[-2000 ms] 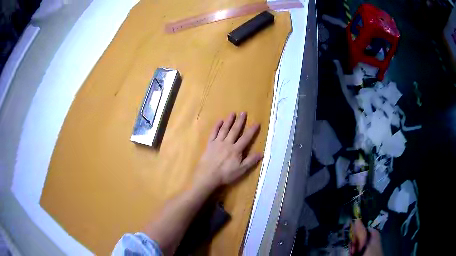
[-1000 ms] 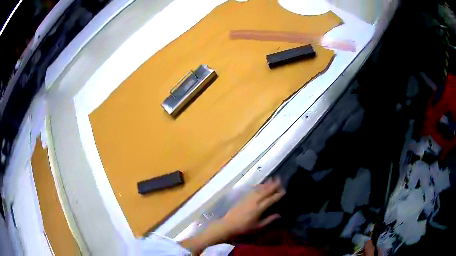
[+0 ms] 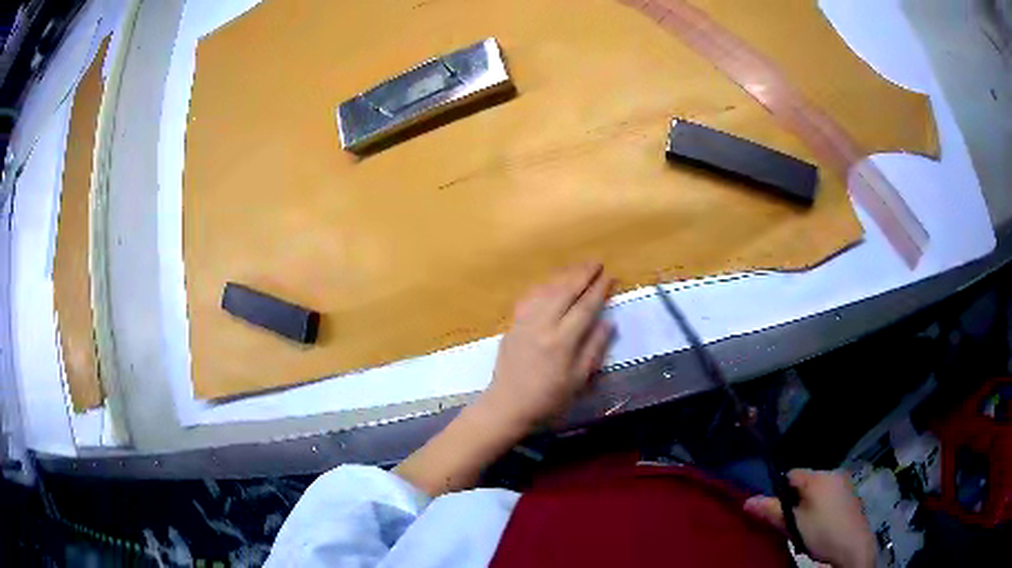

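The orange-tan garment panel (image 3: 333,211) lies over a white underlay (image 3: 444,368) on the cutting table. My left hand (image 3: 555,344) rests with its fingertips on the panel's near edge, palm down, holding nothing visible. My right hand (image 3: 827,516) is at the lower right, beyond the table edge, closed around the handles of the long dark shears (image 3: 710,366). The blade tips are at the panel's near edge, right of my left hand. Whether the blades are parted is unclear.
A silver metal weight (image 3: 427,94) and dark bar weights, one right (image 3: 741,162) and one left (image 3: 270,313), lie on the panel. A pinkish clear ruler (image 3: 777,94) crosses its right part. A narrow orange piece (image 3: 78,244) lies far left. A red plastic object (image 3: 977,455) and white offcuts are on the floor.
The view has turned, so the panel now lies across it. My left hand has moved from the table's edge onto the panel's edge. My right hand has brought the shears up to that edge.
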